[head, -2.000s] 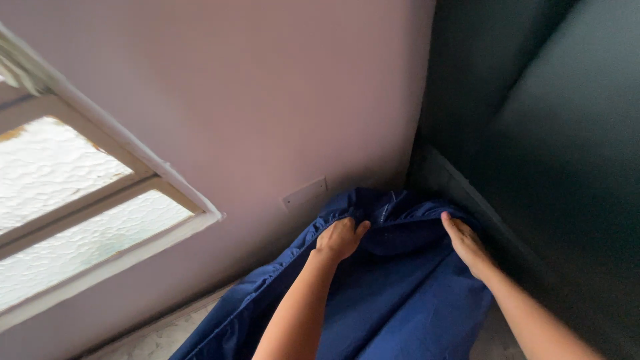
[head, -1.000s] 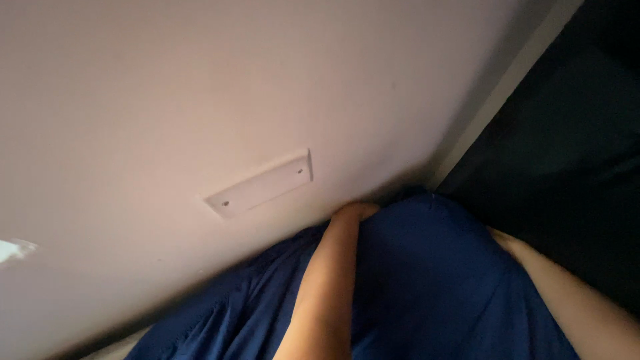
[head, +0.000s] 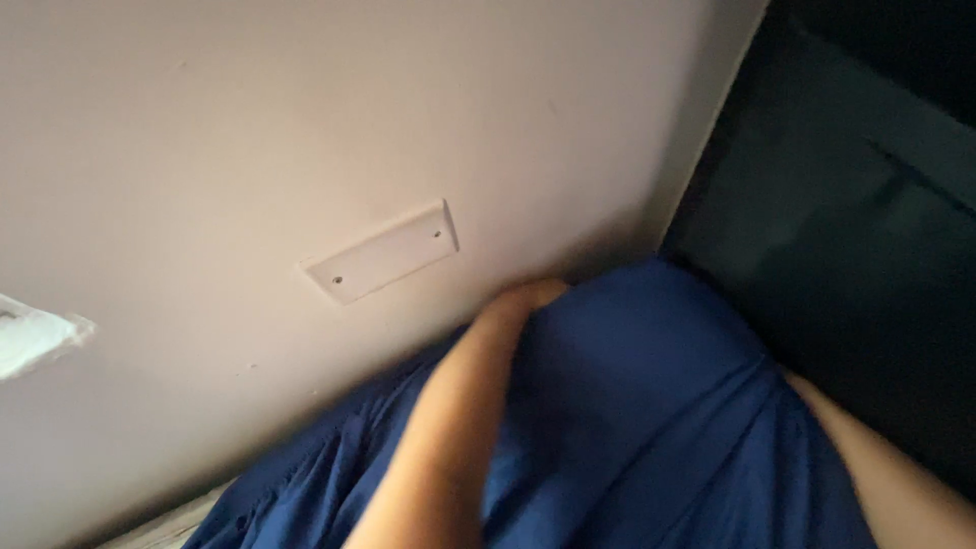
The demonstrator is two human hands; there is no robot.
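Observation:
A dark blue fitted sheet [head: 640, 396] with a gathered edge lies over what looks like a mattress corner, between the wall and a dark panel. My left hand [head: 537, 293] reaches down at the wall side of that corner; its fingers are hidden behind the cloth. On the other side my right forearm runs along the sheet beside the dark panel, and the right hand is hidden under or behind the fabric. The cloth lies fairly smooth near the corner and creased further down.
The pale wall [head: 229, 152] rises close on the left, with a blank cover plate [head: 381, 255] held by screws. A dark glossy panel [head: 854, 229] stands close on the right. Part of a window frame [head: 38, 335] shows at the left edge, and a strip of pale floor [head: 175, 518] at lower left.
Two seconds ago both hands lay on top of the bunched sheet edge; now they are down at its sides and the cloth covers the corner more smoothly. The view has moved closer.

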